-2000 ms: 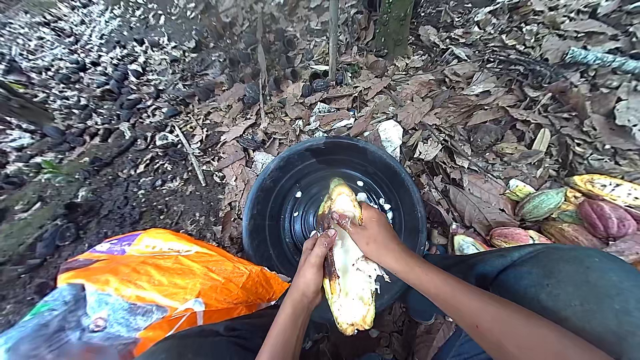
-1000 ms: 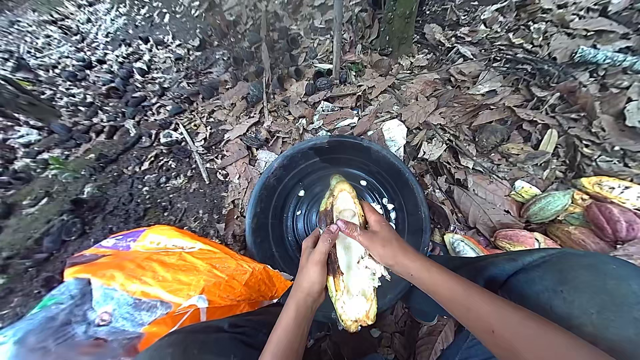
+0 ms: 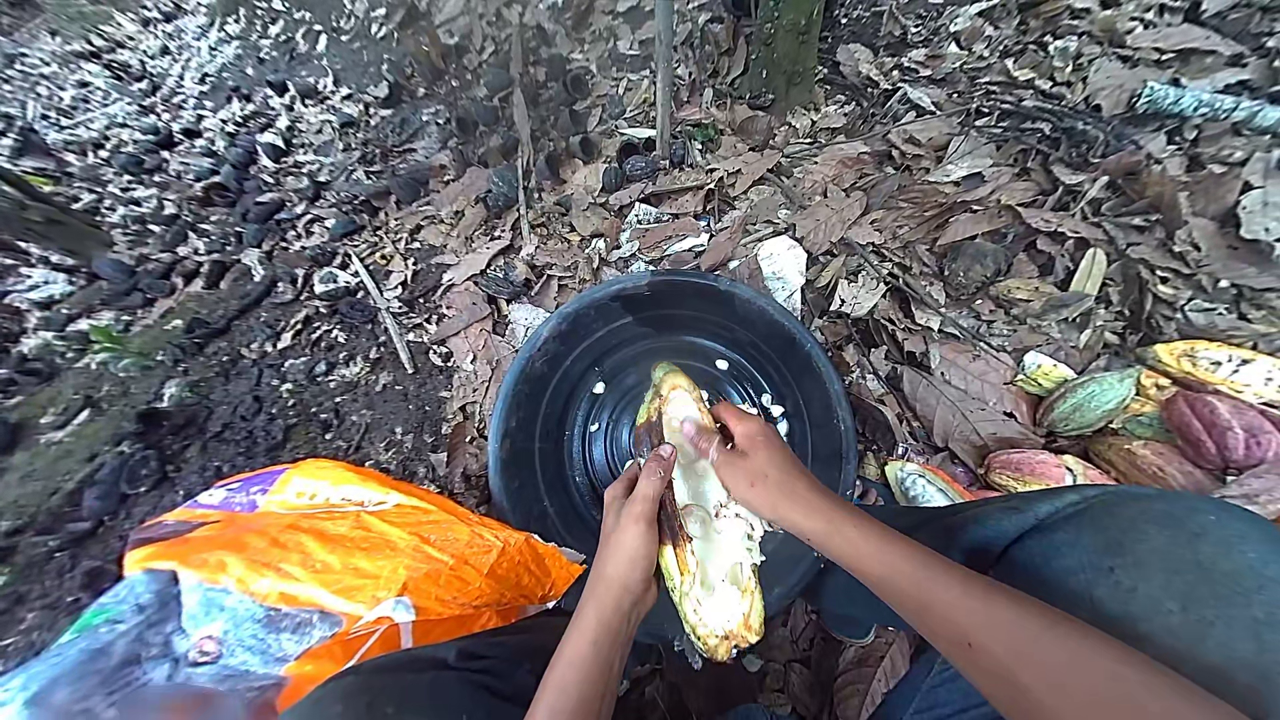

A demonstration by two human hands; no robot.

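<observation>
An opened cacao pod, yellow with brown patches and white pulp inside, is held over the near side of a black plastic basin. My left hand grips the pod's left edge, its thumb near the rim of the shell. My right hand is at the pod's right side, with fingers in the upper part of the hollow; parts of these fingers are hidden. Several white cacao beans lie on the basin's floor, mostly at the right.
At the right, several cacao pods, green, red and yellow, lie on dry leaves beside my knee. An orange plastic sack lies at the left. Beyond the basin are a thin upright stick and a tree trunk.
The pod's pale inside shows more openly than two seconds ago, when my right hand covered much of its upper part. Both hands have stayed on the pod.
</observation>
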